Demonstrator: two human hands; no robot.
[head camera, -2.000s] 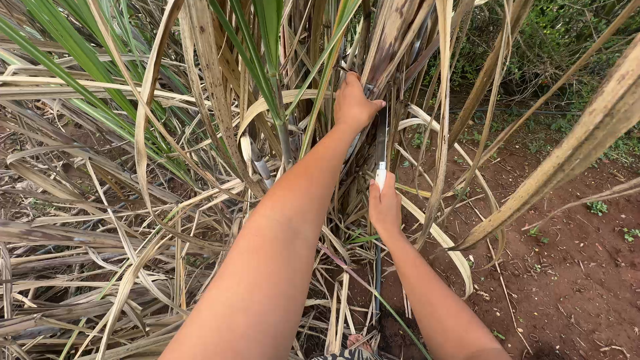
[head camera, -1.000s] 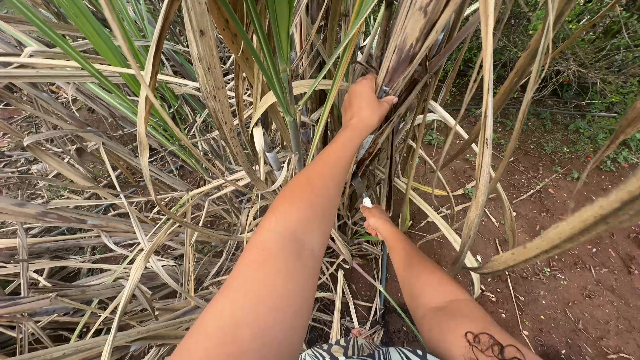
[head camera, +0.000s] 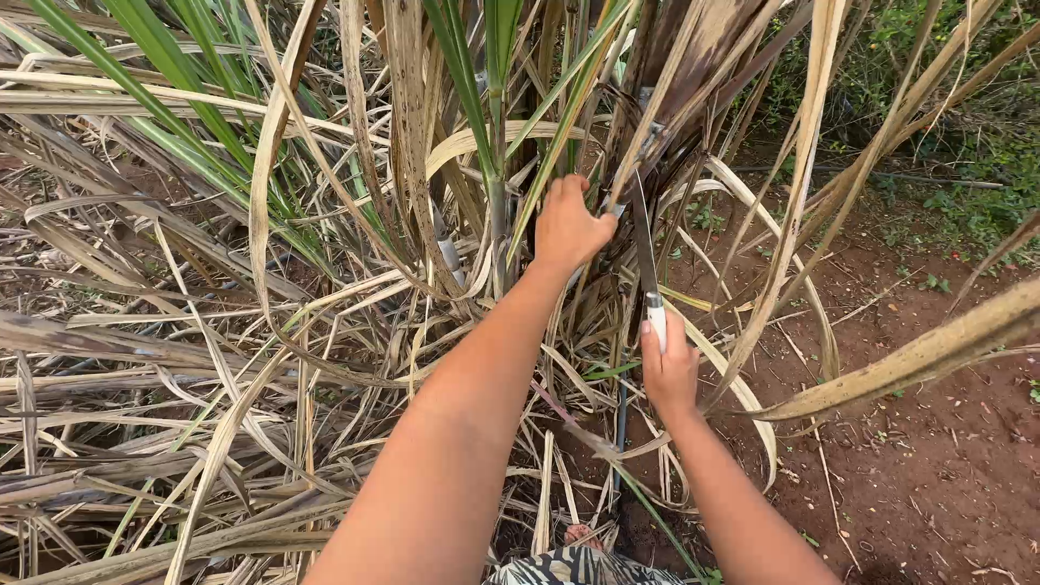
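Observation:
My right hand (head camera: 671, 366) is closed around the white handle of a knife (head camera: 644, 244), whose long blade points up beside dark, dry leaf sheaths of a sugarcane clump (head camera: 682, 106). Left of the blade, my left hand (head camera: 572, 223) reaches in with its fingers curled and its thumb spread toward the stalks. Its fingertips are partly behind the hand, so whether they touch a stalk cannot be told. A green-leaved cane shoot (head camera: 497, 195) stands just left of that hand.
Dry cane leaves (head camera: 162, 455) lie thickly over the ground at the left. Long dry leaves (head camera: 910, 378) hang across the right side above reddish soil (head camera: 934, 471). A thin dark pipe (head camera: 621, 422) runs along the ground below the hands. A bare foot (head camera: 581, 535) shows at the bottom.
My left hand has come down from higher on the stalks. The knife in my right hand was lower and partly hidden one second ago; its blade now stands raised in plain sight.

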